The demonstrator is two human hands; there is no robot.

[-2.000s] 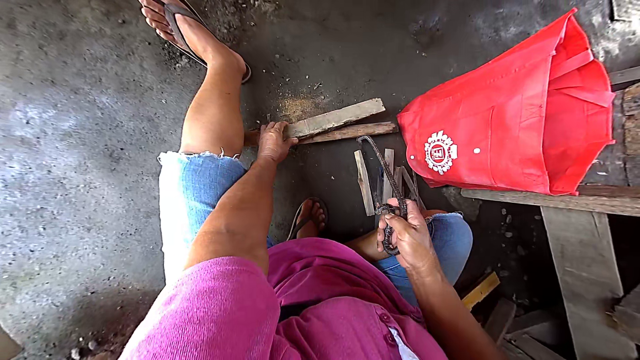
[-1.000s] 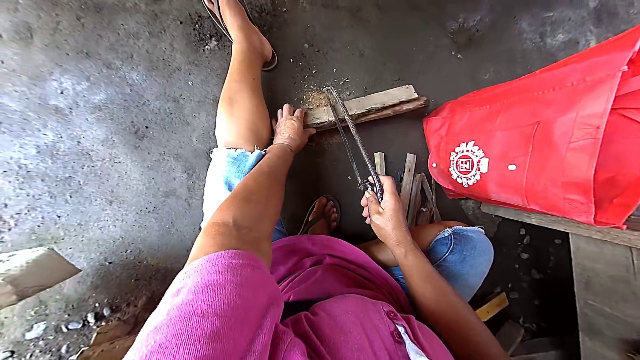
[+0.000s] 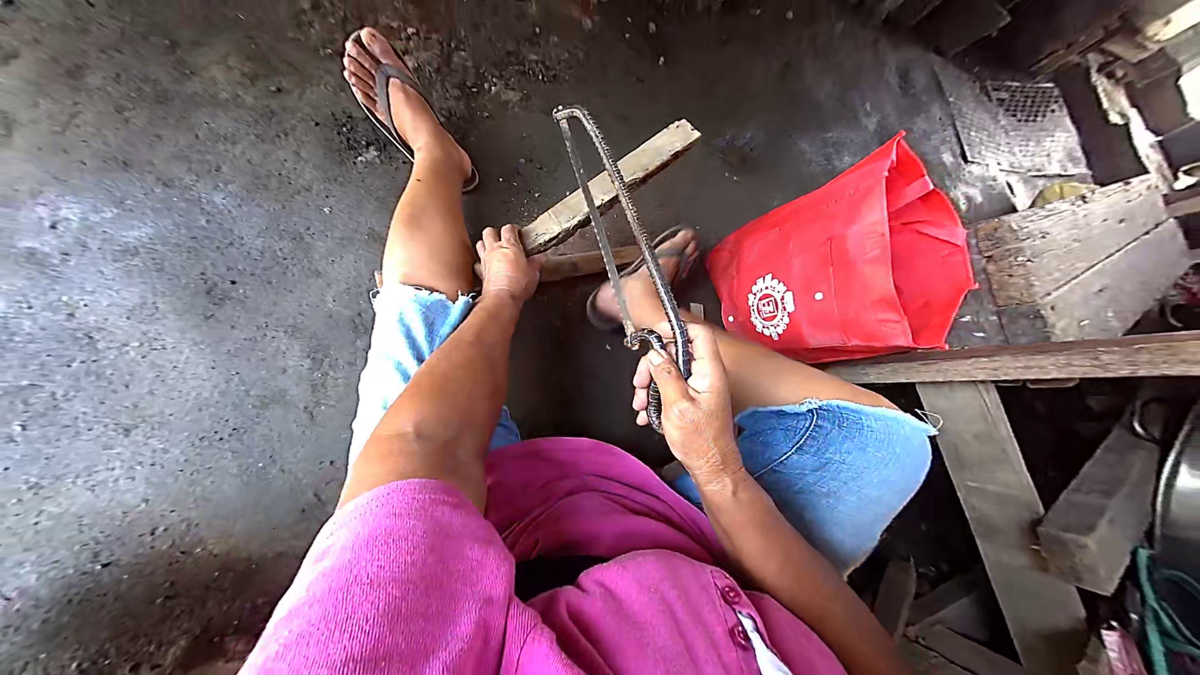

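Note:
My left hand (image 3: 507, 265) grips the near end of a wooden strip (image 3: 609, 186), which slants up to the right above the concrete floor. A second piece of wood (image 3: 586, 263) lies below it, its left part hidden by my hand. My right hand (image 3: 689, 394) is closed round the handle of a hacksaw (image 3: 630, 187) with a tubular metal frame. The saw points up and away, and its blade (image 3: 592, 211) crosses over the strip in this view; whether it touches the wood cannot be told.
A red fabric bag (image 3: 816, 272) stands to the right, by a wooden beam (image 3: 1031, 361). Offcuts of wood (image 3: 947, 609) lie at the lower right. My sandalled feet (image 3: 403, 103) (image 3: 647, 272) are either side of the wood. Boards (image 3: 1087, 253) and mesh (image 3: 1027, 101) lie farther right.
The strip in my left hand has swung to a steeper slant, apart from the piece below it. My right foot has moved forward, beside the wood. The view has shifted.

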